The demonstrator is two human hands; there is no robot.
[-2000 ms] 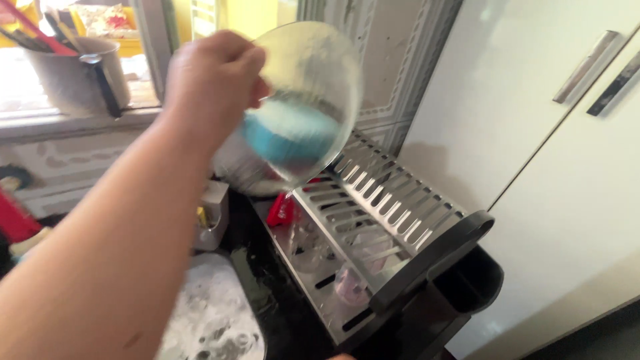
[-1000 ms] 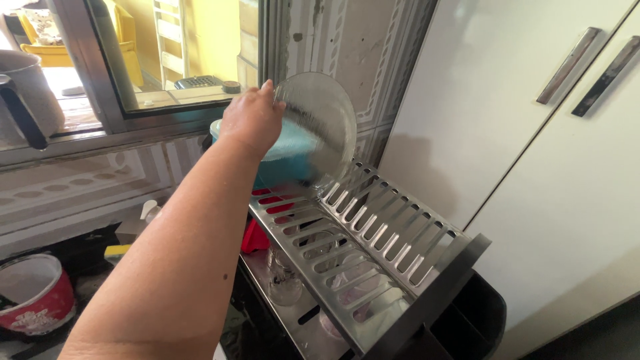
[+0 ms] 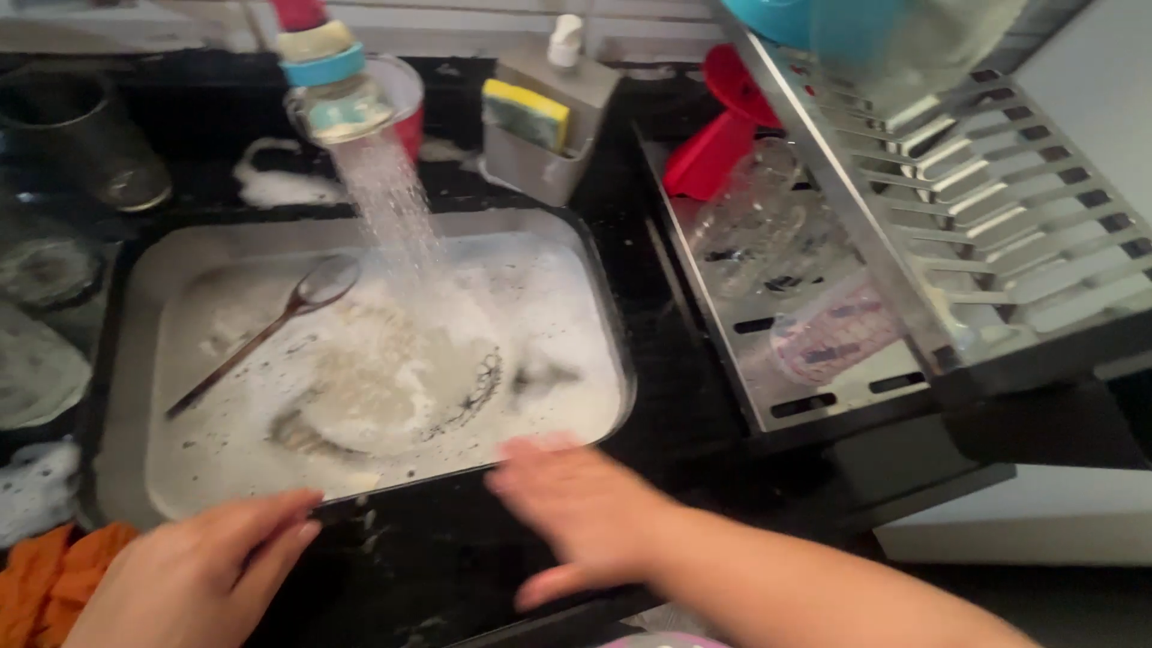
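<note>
Water pours from a faucet head (image 3: 337,103) with a blue ring into a sink (image 3: 135,360) full of soapy water. A spoon (image 3: 261,342) with a dark handle lies at the left in the suds. My left hand (image 3: 207,558) is near the sink's front left edge, thumb and fingers close together, with nothing seen in it. My right hand (image 3: 576,513), fingers spread and empty, is over the front right rim. On the metal dish rack (image 3: 864,207) at the right, a clear plate or lid (image 3: 918,45) stands beside a blue container (image 3: 801,18).
Behind the sink stands a grey caddy (image 3: 540,162) with a yellow and green sponge (image 3: 526,115). A red utensil (image 3: 711,153) and clear glassware (image 3: 765,216) lie on the rack's lower tray. Glasses (image 3: 81,135) stand at left, above an orange cloth (image 3: 63,576).
The view has swung down and left to the sink. My right hand, earlier holding the clear plate or lid at the rack, has let it go and is now at the sink's front rim.
</note>
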